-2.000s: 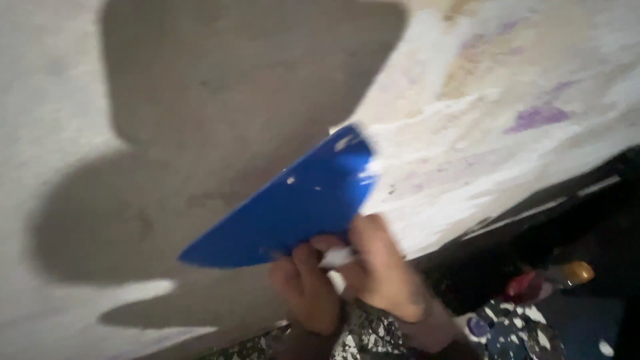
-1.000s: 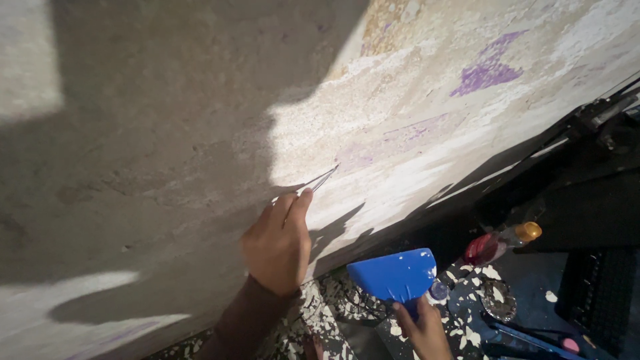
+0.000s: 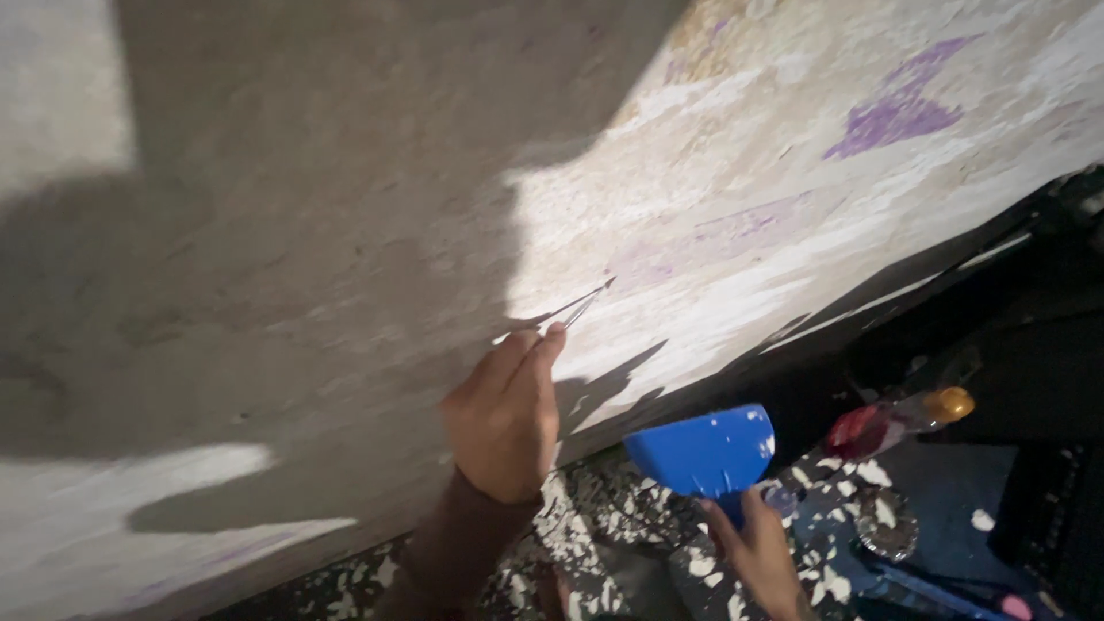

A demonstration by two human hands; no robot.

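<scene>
My left hand [image 3: 509, 414] grips a thin metal tool [image 3: 580, 312], seen nearly edge-on; its tip meets or nearly meets the patchy plaster wall [image 3: 733, 181], where faint purple paint shows. The tool's exact kind cannot be told. Lower right, my right hand [image 3: 759, 552] holds a wide blue plastic scraper [image 3: 711, 448] by its narrow end, with pale specks on its face. The scraper is near the wall's lower edge, above the littered floor. A stronger purple paint patch [image 3: 897, 112] marks the wall at upper right.
Pale flakes [image 3: 604, 509] litter the dark floor below the wall. A clear bottle with red contents and an orange-yellow cap [image 3: 949, 404] lies at right, near a round clear dish [image 3: 887, 524], a blue bar-like object [image 3: 931, 591] and a dark object [image 3: 1039, 500]. Shadows cover much of the wall.
Two seconds ago both hands were together at the blue scraper. They are now apart, my left hand up at the wall with the thin tool, the scraper lower right in my right hand.
</scene>
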